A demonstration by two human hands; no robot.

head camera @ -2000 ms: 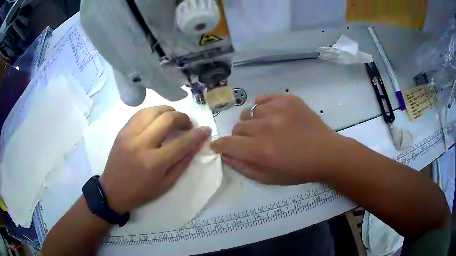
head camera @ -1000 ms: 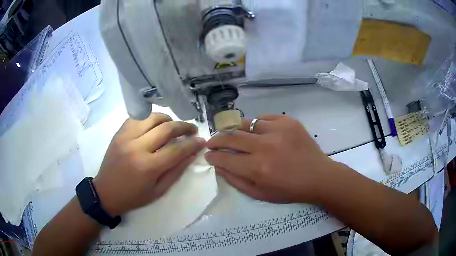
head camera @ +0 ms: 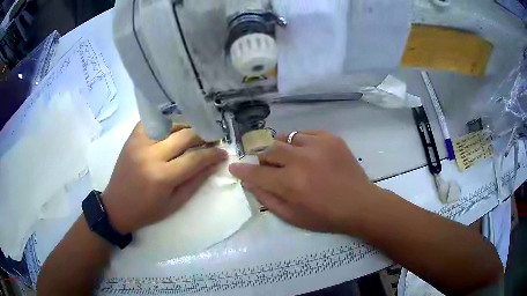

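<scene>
A cream cut piece (head camera: 196, 222) lies on the white table under both hands, its edge at the presser foot and needle (head camera: 232, 130) of the sewing machine (head camera: 202, 52). My left hand (head camera: 167, 179) lies flat on the piece, left of the needle, fingertips pressing close to it. My right hand (head camera: 306, 179) is just right of the needle, its thumb and fingertips on the edge of the piece. A round tan piece (head camera: 258, 141) beside the needle partly hides the right fingers. The needle tip is hidden.
A stack of cream pieces (head camera: 40, 167) lies at the left, by paper pattern sheets (head camera: 81, 75). A black snips or cutter (head camera: 426, 139), a marking pen (head camera: 437, 115) and a yellowish label (head camera: 474, 149) lie at the right. Printed ruler tape (head camera: 242, 272) runs along the front edge.
The cream piece and my left hand have moved slightly up toward the needle. My right hand stays beside it. The camera view has shifted, with the machine head lower than two seconds ago.
</scene>
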